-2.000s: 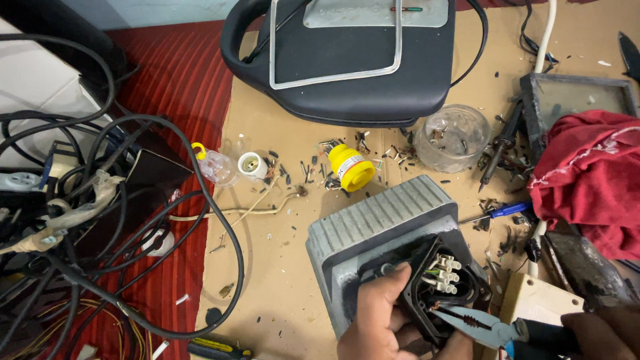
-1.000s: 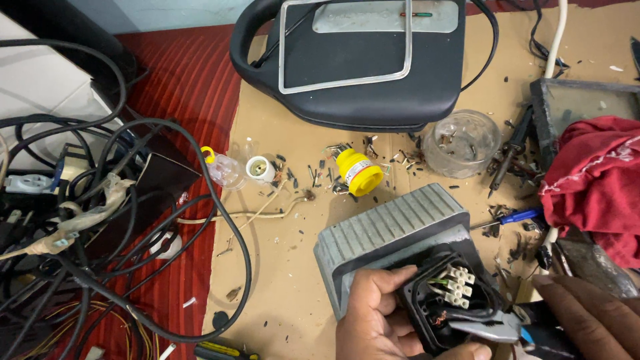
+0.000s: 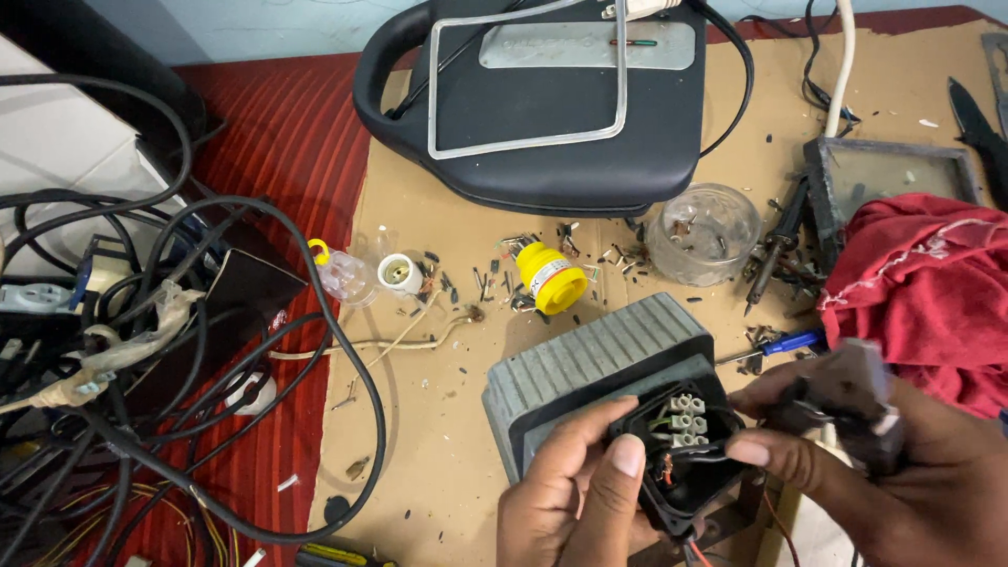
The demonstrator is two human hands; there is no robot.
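Note:
My left hand [image 3: 587, 480] grips the near left rim of a small black plastic junction box [image 3: 677, 496], thumb on its edge. Inside the box are a white screw terminal block [image 3: 687, 421] and several wires, one with bare copper strands. My right hand [image 3: 890, 465] has its thumb and a finger at the box's right edge. A dark tool, blurred, probably the pliers, lies within the right hand [image 3: 854, 394]. The box is joined to a grey ribbed metal housing [image 3: 598, 370] behind it. Red wires come out below the box.
Black cables [image 3: 181, 331] tangle at the left. A black case [image 3: 543, 102] lies at the back. A yellow cylindrical part [image 3: 551, 277], a clear round container [image 3: 703, 235], a soldering iron [image 3: 776, 244], a blue screwdriver [image 3: 787, 343], a red cloth [image 3: 929, 291] and a knife [image 3: 976, 134] lie about.
The pliers' jaws were at the junction box in both earlier frames; now the tool is raised within my right hand, whose thumb has come to the box's edge. My left hand keeps its hold.

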